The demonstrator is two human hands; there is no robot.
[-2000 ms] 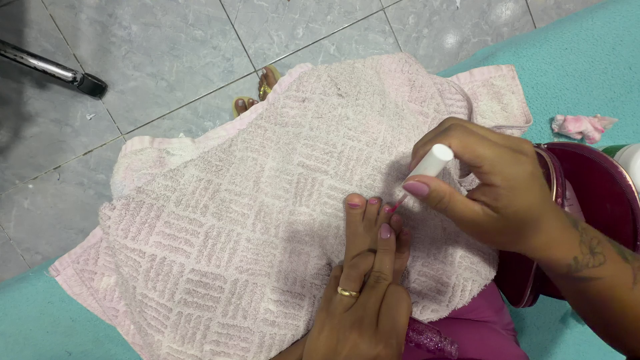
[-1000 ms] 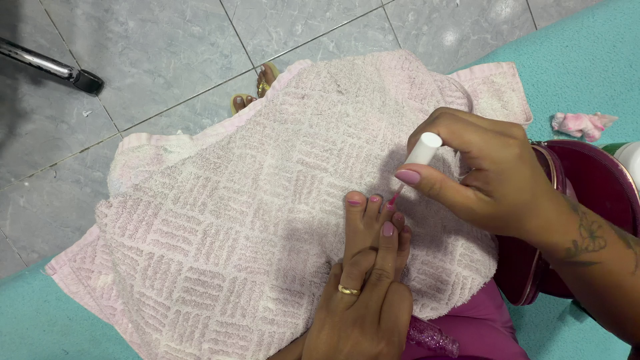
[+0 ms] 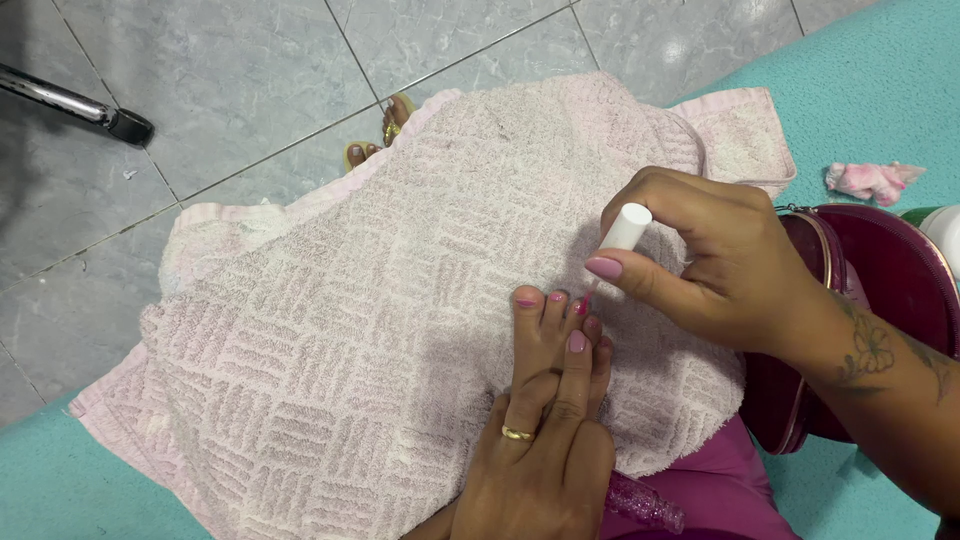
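Observation:
My right hand point(image 3: 705, 255) pinches the white cap point(image 3: 628, 226) of a nail polish brush between thumb and fingers. The brush tip point(image 3: 585, 302), coated in pink polish, touches the middle toe's nail. The bare foot point(image 3: 536, 345) rests on a pale pink towel point(image 3: 337, 315); its big toe and the one beside it have pink on the nails. My left hand point(image 3: 544, 457), with a gold ring, lies over the foot and grips it, the fingers spread among the toes. Below that hand a glittery pink item point(image 3: 645, 504) partly shows; what it is cannot be told.
A dark red zippered case point(image 3: 885, 277) stands open at the right, beside a white-lidded container point(image 3: 943, 232). A crumpled, pink-stained wad point(image 3: 874, 181) lies on the turquoise surface point(image 3: 840, 82). Another person's sandaled feet point(image 3: 382, 135) and a metal furniture leg point(image 3: 75, 101) are on the tiled floor.
My right hand has shifted slightly and the brush cap is tilted differently. The brush tip remains near the middle toe. My left hand keeps its hold on the foot.

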